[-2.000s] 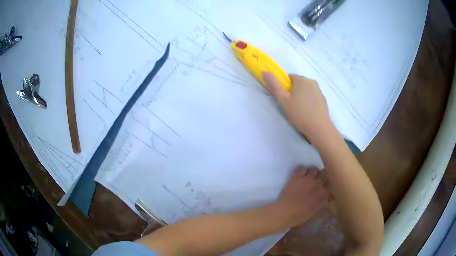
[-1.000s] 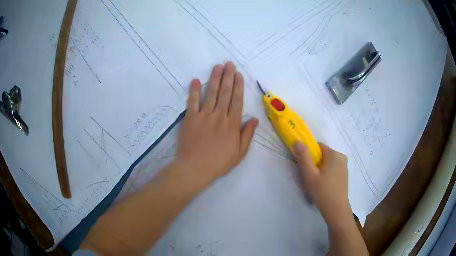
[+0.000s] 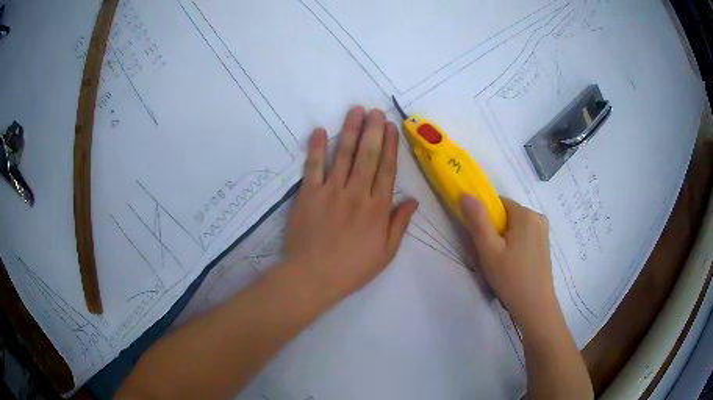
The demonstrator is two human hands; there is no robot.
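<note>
The white paper marker [image 3: 258,70] with printed lines covers the fabric lay. A dark blue-teal strip of fabric [image 3: 184,298] shows in a gap to the lower left of my left hand. My left hand [image 3: 344,195] lies flat on the paper, palm down, fingers pointing up and slightly apart, holding nothing. My right hand [image 3: 504,246] is closed around the rear of the yellow handheld cutter [image 3: 453,168]. Its thin dark tip points up and left, close to a corner of printed lines, just right of my left fingertips. The cutter's rear end is hidden in my hand.
A long brown curved ruler [image 3: 83,172] lies on the paper at left. A silver clip [image 3: 14,164] is at the left edge, with part of another above. A grey metal weight [image 3: 569,133] with a shiny handle lies at right. The brown table edge [image 3: 625,344] and a pale tube [image 3: 672,312] curve along the right.
My left hand has come from the lower paper edge to lie flat beside the cutter. The cutter tip has moved up along the marker over the last second. The view has shifted.
</note>
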